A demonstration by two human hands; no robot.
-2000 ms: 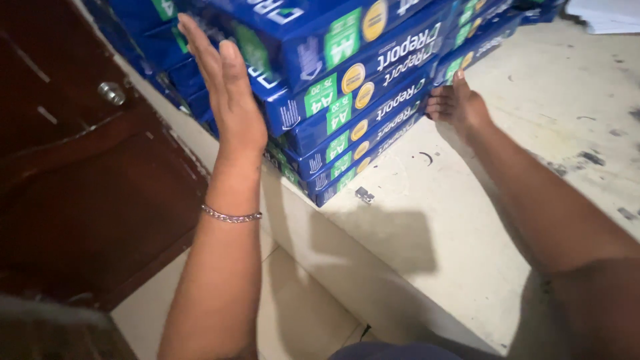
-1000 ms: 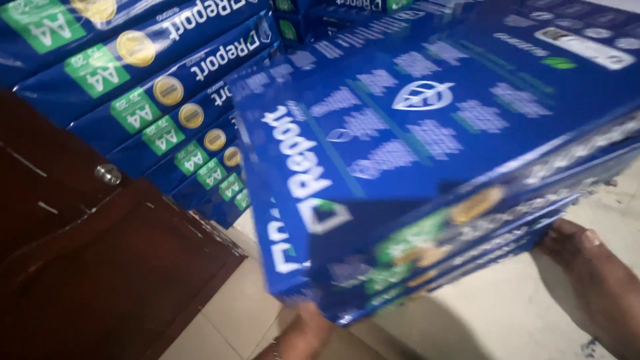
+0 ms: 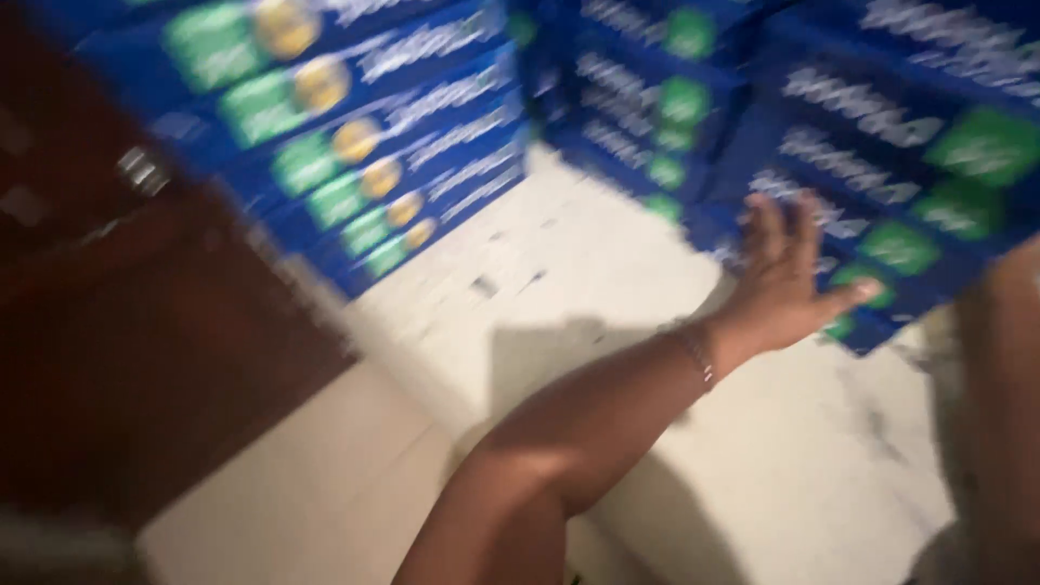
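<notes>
My left hand (image 3: 784, 280), with a chain bracelet at the wrist, rests with spread fingers against the front of a stack of blue paper reams (image 3: 861, 179) at the right. Only a blurred part of my right forearm (image 3: 1011, 357) shows at the right edge; the right hand itself is hidden or out of view. Another stack of blue reams (image 3: 366, 146) with green and gold marks stands at the upper left, apart from the right one. The picture is blurred.
Further blue reams (image 3: 642, 106) stand at the back between the two stacks. Beneath them is a pale, marked surface (image 3: 552, 236) with a raised edge. A dark brown door (image 3: 146, 341) with a metal knob (image 3: 144, 171) is at the left, above a tiled floor (image 3: 284, 463).
One second ago several reams were between my hands in mid-view; now my left hand is against a stack at the right. The view has shifted.
</notes>
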